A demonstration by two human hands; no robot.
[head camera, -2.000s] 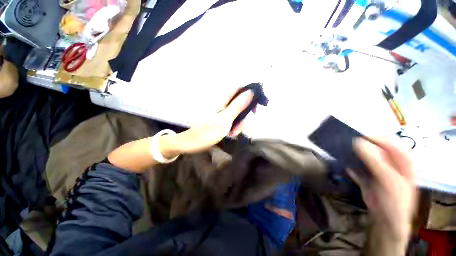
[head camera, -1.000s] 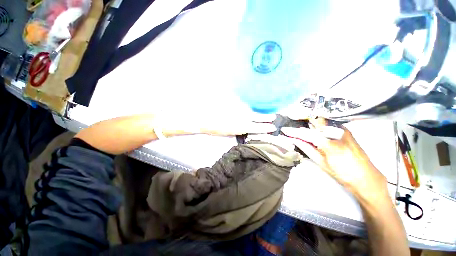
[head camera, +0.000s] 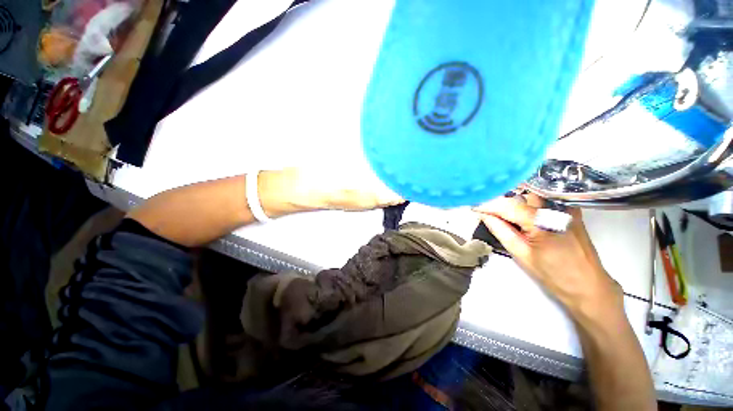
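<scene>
The brown garment (head camera: 378,305) hangs bunched over the table's front edge, its pale folded edge up near my hands. Parts of a black strip (head camera: 492,238) show under my right hand and beside my left. My left hand (head camera: 346,189) lies flat from the left, its fingertips hidden behind a blue pad. My right hand (head camera: 542,241) has its fingers on the black strip, with a white band around one finger. The blue pad (head camera: 474,152) with a round dark logo hangs close to the camera. The shiny sewing machine head (head camera: 635,172) is at the right.
Long black strips (head camera: 149,112) lie on the white table at upper left. Red-handled scissors (head camera: 64,106) lie on cardboard (head camera: 88,148). Orange-green snips (head camera: 673,269) and a small black loop (head camera: 673,339) lie at the right of the table.
Since two seconds ago both hands have come together near the machine head, and the garment has been brought up onto the table edge. In the last second the blue pad has become larger and clearer.
</scene>
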